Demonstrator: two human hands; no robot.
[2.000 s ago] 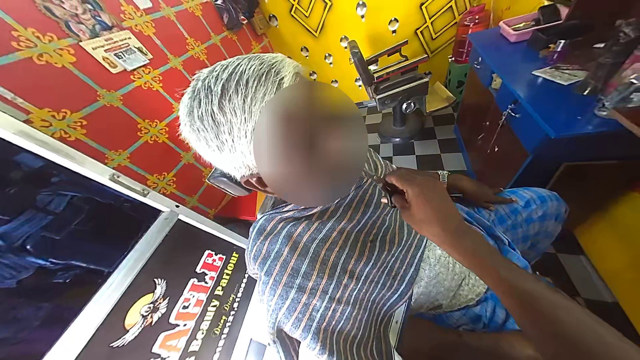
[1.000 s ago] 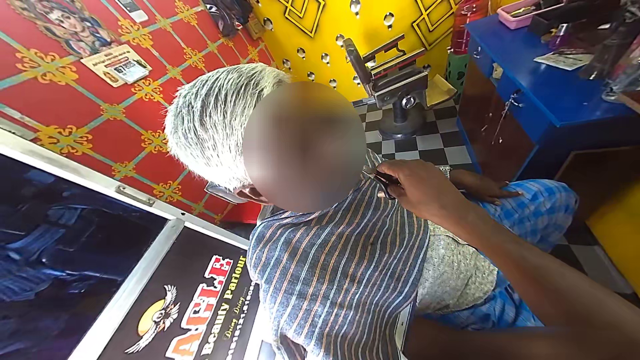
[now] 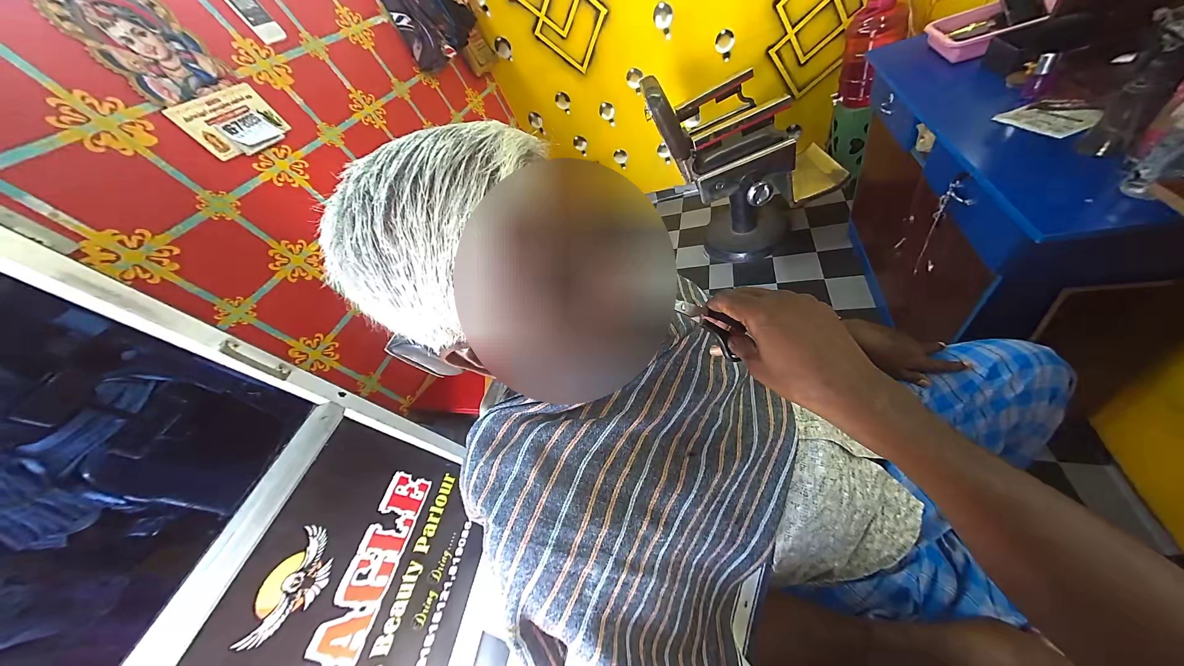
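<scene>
My right hand (image 3: 786, 347) reaches in from the lower right and is closed on a pair of scissors (image 3: 717, 328) with black handles. The short metal blades point left, close to the blurred face of a seated person with short grey hair (image 3: 398, 222). Whether the blades touch anything cannot be told. A striped grey cloth (image 3: 629, 481) covers the person's shoulders and chest, over a light patterned garment (image 3: 851, 504) and blue checked cloth (image 3: 1008, 388). One hand of the seated person (image 3: 911, 351) rests on the checked cloth. My left hand is out of view.
Behind stands a barber chair (image 3: 726, 157) on a black-and-white checked floor (image 3: 805, 268). A blue cabinet (image 3: 1008, 157) with keys, a pink tray (image 3: 967, 32) and bottles is at the right. A metal-framed glass door (image 3: 277, 509) bearing writing stands at the lower left, before a red patterned wall (image 3: 185, 185).
The seated person's head has shifted slightly left since the oldest frame. My right hand stays beside the lower face with the scissors, their blades more visible now.
</scene>
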